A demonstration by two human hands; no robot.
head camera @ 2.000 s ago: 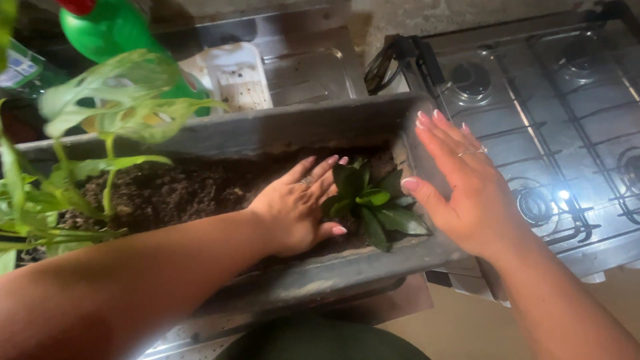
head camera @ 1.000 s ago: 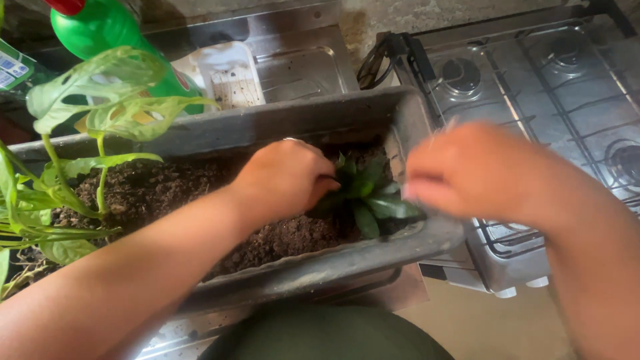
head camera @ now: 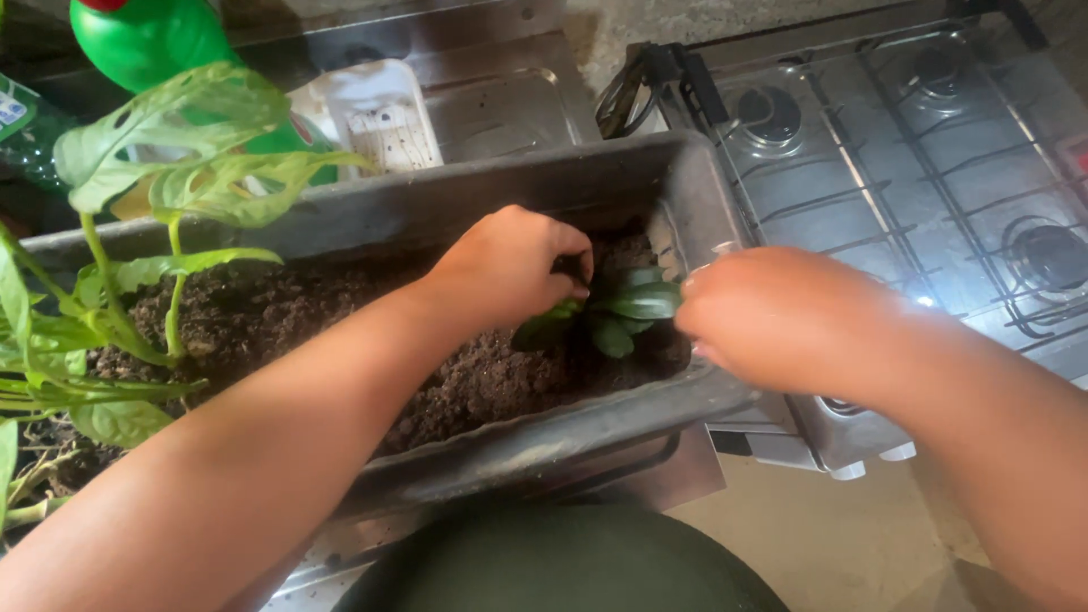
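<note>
A small dark-green leafy plant [head camera: 625, 310] stands in the soil [head camera: 484, 382] at the right end of a long grey planter box [head camera: 544, 450]. My left hand [head camera: 527, 263] is at the plant's left side, fingers curled down around its upper leaves; the fingertips are partly in shadow. At the plant's right, my right hand [head camera: 756, 310] has its fingers bent in at the tip of a leaf, over the planter's end wall. Its fingertips are mostly turned away. A taller light-green plant with holed leaves [head camera: 178, 153] grows at the planter's left end.
A stainless-steel gas stove [head camera: 901, 187] adjoins the planter's right end. Behind the planter are a steel sink surface [head camera: 501, 110], a stained white plastic tray [head camera: 387, 119], a green plastic bottle with a red cap [head camera: 153, 42] and a coiled black cable [head camera: 629, 93].
Both hands were spread flat beside the small plant two seconds ago. Their fingers have since curled in, and the right hand has come lower, to the leaf tips.
</note>
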